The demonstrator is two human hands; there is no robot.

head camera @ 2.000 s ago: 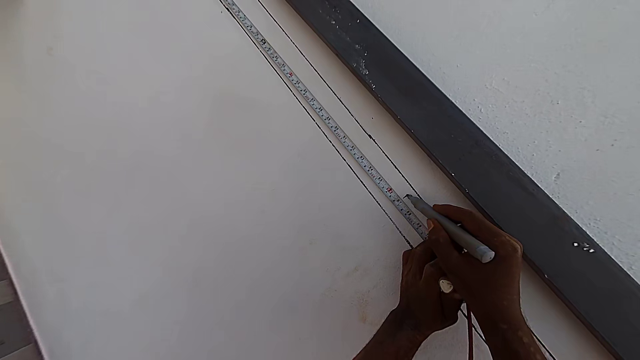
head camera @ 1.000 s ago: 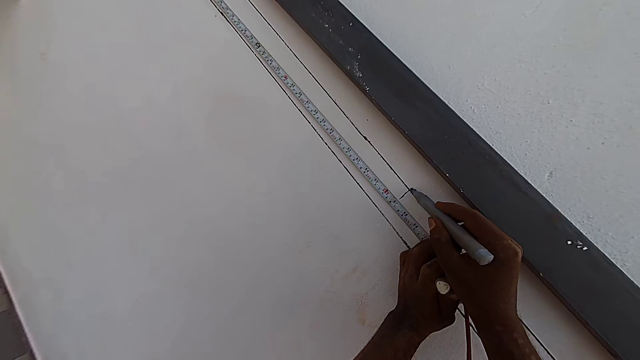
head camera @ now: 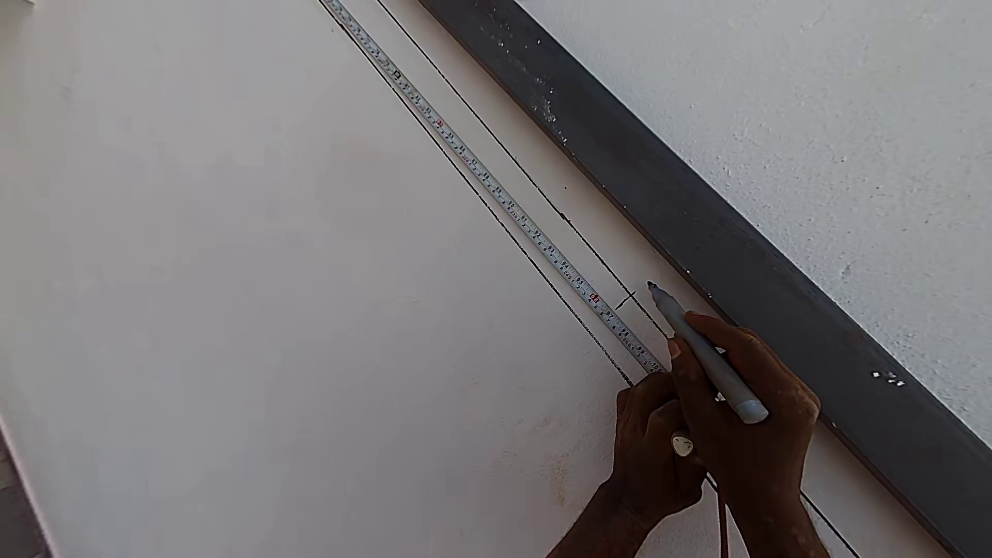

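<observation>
A steel tape measure blade (head camera: pixel 511 206) lies slantwise on a pale wall-like surface, between two long dark drawn lines. At its lower end my left hand (head camera: pixel 655 449), with a ring on one finger, is closed on the blade; any tape case is hidden. Just right of it, my right hand (head camera: pixel 756 411) grips a grey marker pen (head camera: pixel 717 368). The pen's dark tip points up and left, a little to the right of the upper line. A short dark cross mark (head camera: pixel 626 299) runs from near the blade's edge across that line.
A dark grey band (head camera: pixel 697 209) runs diagonally beside the lines, with white specks on it. Beyond it lies a rough whitish surface (head camera: pixel 837 116). A reddish cord or strip (head camera: pixel 723 519) hangs below the hands. A darker area shows past the edge at lower left.
The pen tip has moved from beside the tape to the right, off the upper line. A short cross mark now shows there. My left hand stays at the tape.
</observation>
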